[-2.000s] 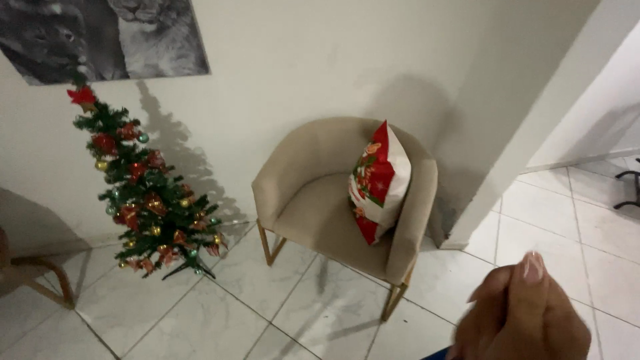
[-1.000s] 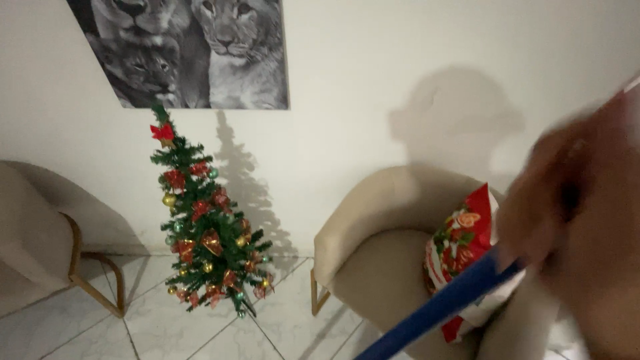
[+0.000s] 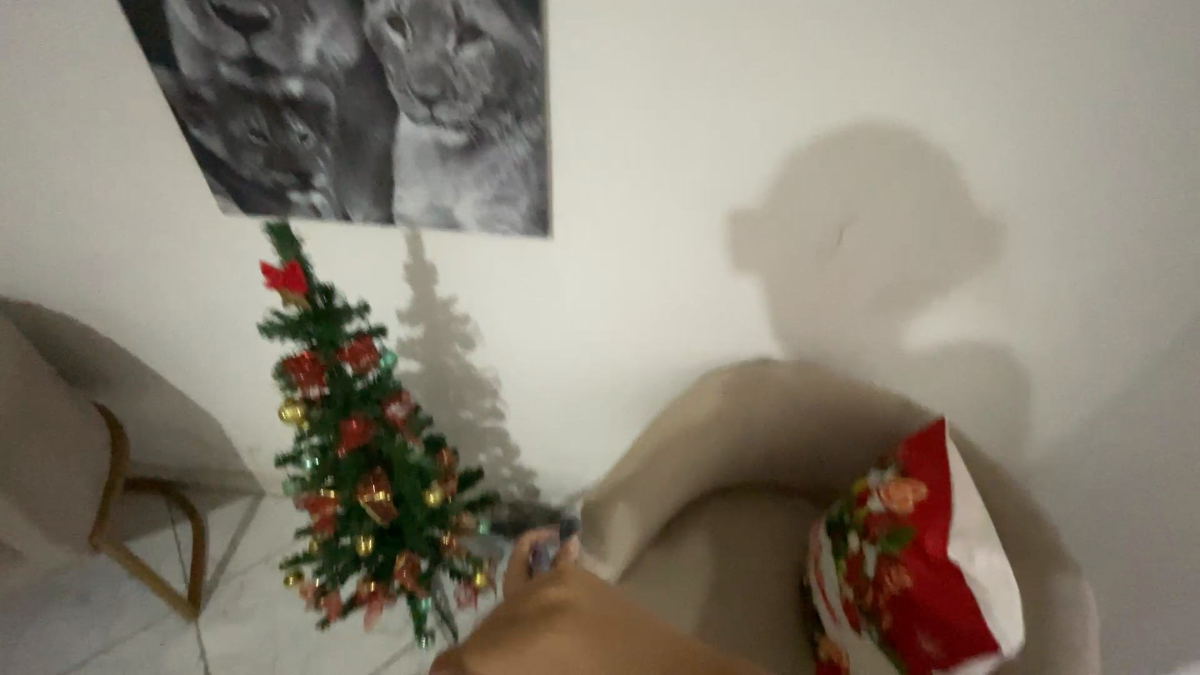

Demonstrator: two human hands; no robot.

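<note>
My right hand [image 3: 572,614] reaches in from the bottom edge, its arm coming from the lower right. Its fingers are closed around a small, dark bluish thing [image 3: 544,555], too blurred to name. The hand appears between a decorated artificial Christmas tree [image 3: 375,469] and a beige upholstered armchair [image 3: 741,553]; how near it is to either cannot be told. Red bows and gold and green baubles hang on the tree. A red and white cushion with a printed festive pattern [image 3: 966,600] leans on the right side of the chair. My left hand is out of view.
A black-and-white picture of lions [image 3: 469,141] hangs on the pale wall above the tree. At the left edge stands another beige chair [image 3: 47,441] with a wood-coloured frame. The floor [image 3: 234,600] has light tiles. Shadows fall on the wall.
My right hand has moved from the right side of the view to the bottom middle. The long blue stick seen with it one second ago no longer shows plainly. The view has swung up and left.
</note>
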